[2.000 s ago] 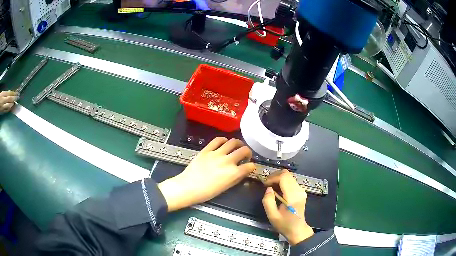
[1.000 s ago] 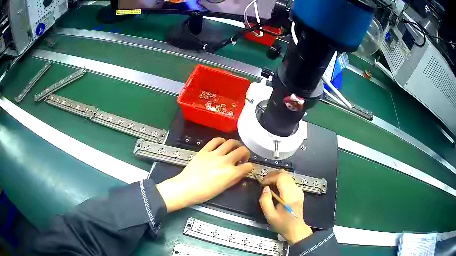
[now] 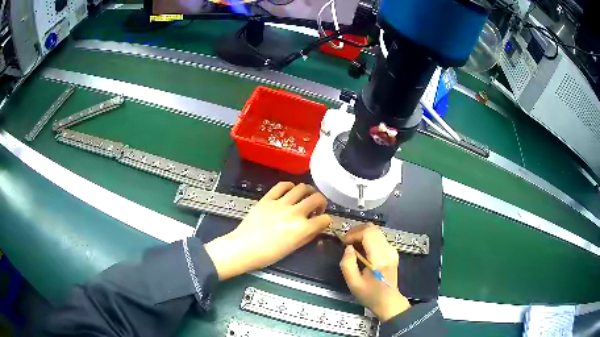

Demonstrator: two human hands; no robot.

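Note:
A long metal strip fixture [image 3: 409, 241] lies across the black base plate [image 3: 418, 197], under the video microscope [image 3: 388, 108] with its white ring [image 3: 360, 191]. My left hand [image 3: 270, 229] rests over the strip's middle, fingers on it, and hides part of it. My right hand [image 3: 372, 270] holds a thin stick tool [image 3: 364, 260] with a tan shaft and blue end. The tool's tip points at the strip beside my left fingertips; its exact contact cannot be told.
A red bin [image 3: 276, 128] with small pieces stands left of the microscope. More strips lie at left [image 3: 164, 166] and near the front edge [image 3: 306, 312]. A monitor stand [image 3: 253, 46] is behind; a grey equipment box [image 3: 566, 99] is at right.
The other person's hand at the far left is gone from view. The strips at far left have shifted slightly within the picture. My hands stay nearly in place on the strip.

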